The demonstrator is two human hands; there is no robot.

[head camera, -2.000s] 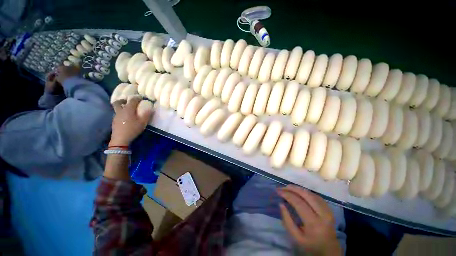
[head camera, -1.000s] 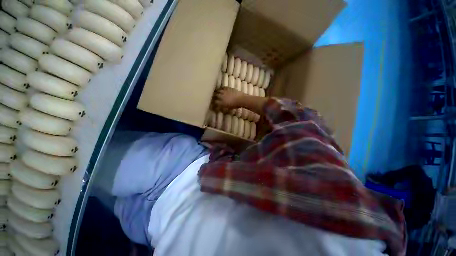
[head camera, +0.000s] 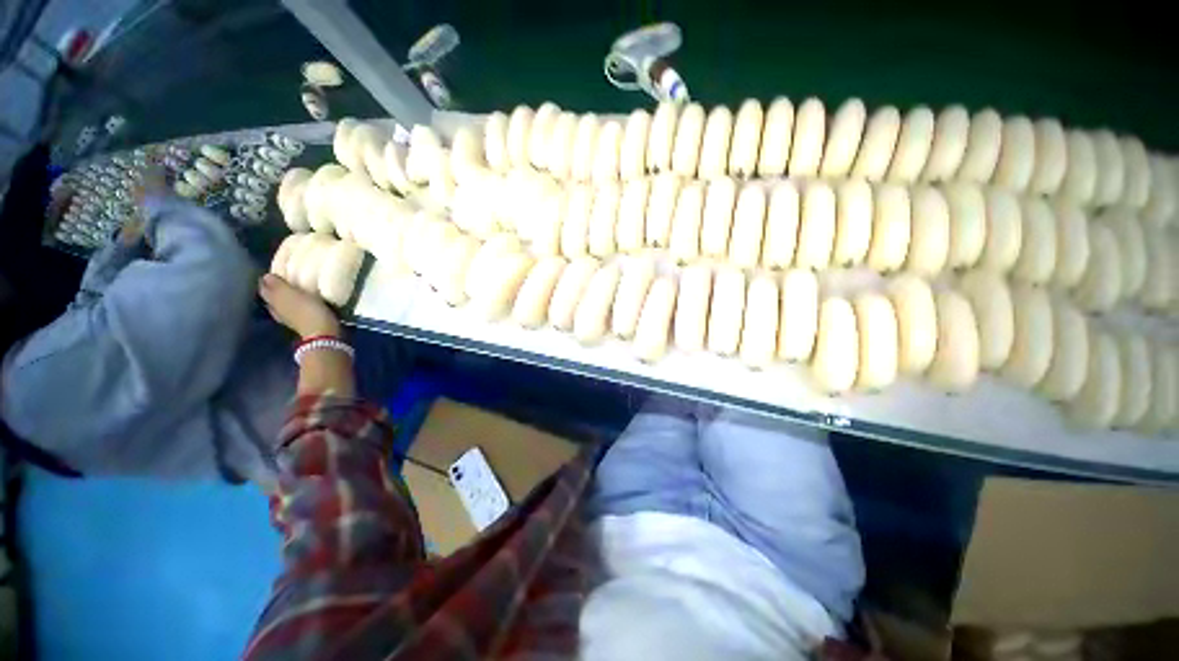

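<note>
Cream plastic units [head camera: 802, 316] stand on edge in long curved rows on a whitish sheet over the bench. My left hand [head camera: 304, 307] is at the left end of the rows, its fingers against the near side of a short group of several cream units [head camera: 321, 265]. The hand looks closed on this group, though the units hide part of the fingers. My right hand is not in view.
Another person's grey sleeve [head camera: 194, 284] is at the left, beside small corded parts [head camera: 110, 200]. A white phone [head camera: 478, 488] lies on a cardboard box [head camera: 440, 433]. A carton flap [head camera: 1073, 549] is at lower right. Corded pieces lie behind the rows.
The view has swung from the carton back to the bench. My right hand, earlier above my lap, is out of view. The units at my left hand now form a tighter group.
</note>
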